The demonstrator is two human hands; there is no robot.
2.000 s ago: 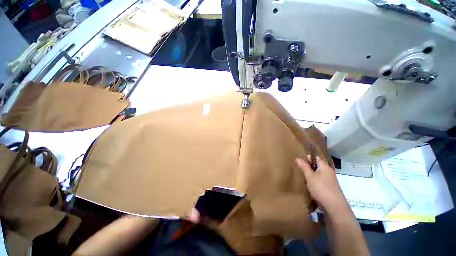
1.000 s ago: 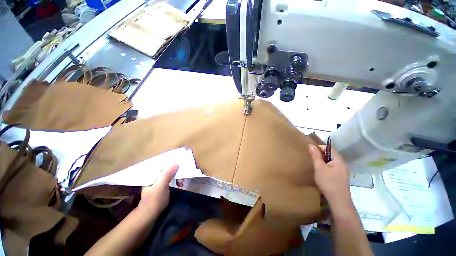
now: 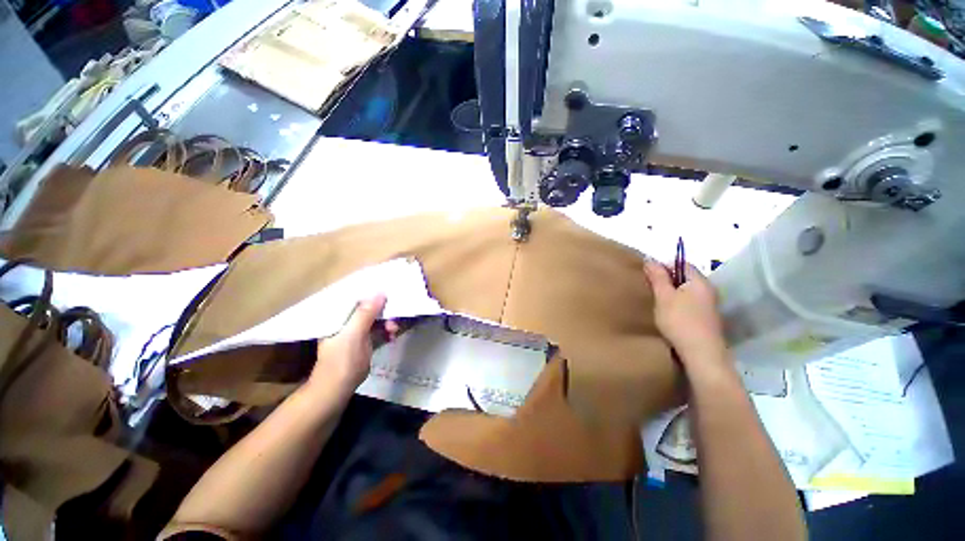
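Observation:
The brown bag panel (image 3: 593,296) lies under the presser foot (image 3: 520,226), with a straight seam (image 3: 509,283) running from the foot toward me. My left hand (image 3: 354,336) grips the panel's near left edge, which is folded up and shows its white backing (image 3: 365,306). My right hand (image 3: 683,301) holds the panel's right edge and also a small dark pointed tool (image 3: 680,259), perhaps thread snips. A brown flap (image 3: 508,439) hangs over the table's near edge.
The sewing machine head (image 3: 720,85) spans the upper right. Brown panels (image 3: 127,222) and looped straps (image 3: 206,159) lie at left. A pale paper stack (image 3: 312,53) lies behind. Printed papers (image 3: 878,402) are at right, and a thread spool (image 3: 714,190) stands behind the needle.
The panel has moved away from me under the foot, and more of the bed shows in front. Its left edge is now folded up in my left hand. Both hands have moved forward.

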